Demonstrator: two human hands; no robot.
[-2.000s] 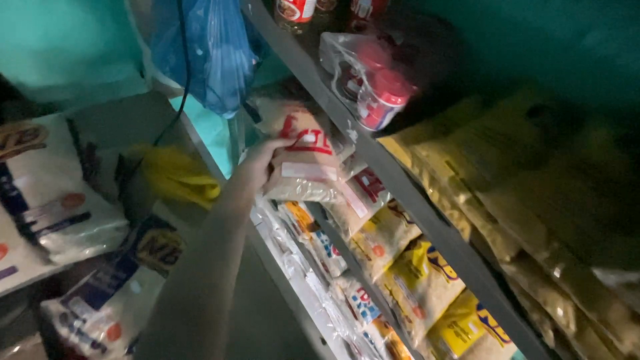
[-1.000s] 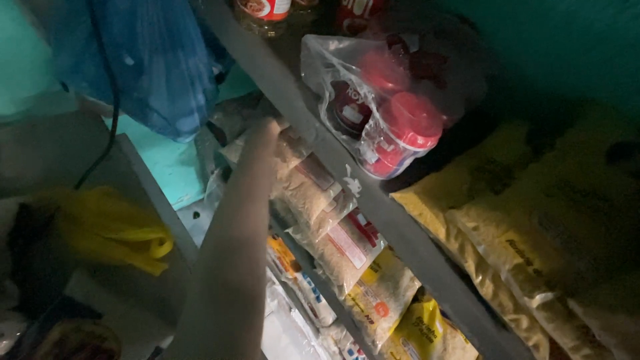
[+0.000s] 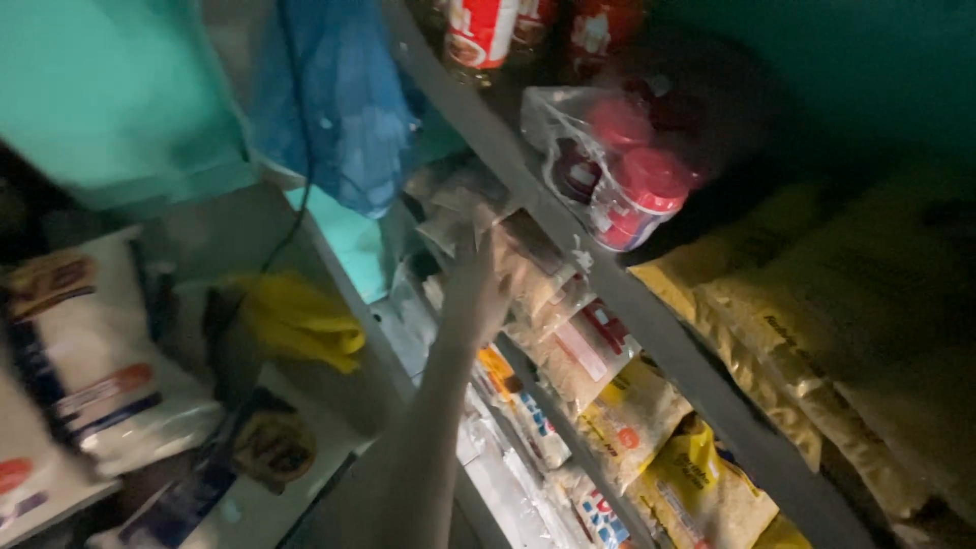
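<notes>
My left hand (image 3: 484,286), blurred, reaches up to clear plastic bags of pale brown grain-like food on the narrow middle shelf. Its fingers are at the near edge of a bag with a dark label patch (image 3: 534,248); whether they grip it cannot be made out. Crumpled clear plastic (image 3: 457,191) lies just beyond the fingertips. Below that bag lies a similar one with a red and white print (image 3: 591,347), then yellow-printed bags (image 3: 637,415). My right hand is not in view.
A grey shelf edge (image 3: 648,313) slants past the hand. Above it are wrapped red-lidded jars (image 3: 648,191), red-labelled bottles (image 3: 480,34) and yellow packs (image 3: 762,328). A blue plastic bag (image 3: 335,107) and a dark cable hang left; white packs (image 3: 114,358) and yellow plastic (image 3: 305,320) lie lower.
Two seconds ago my left hand held a red-lettered clear bag in front of the shelf; now it is in among the bags there. The view has shifted and tilted.
</notes>
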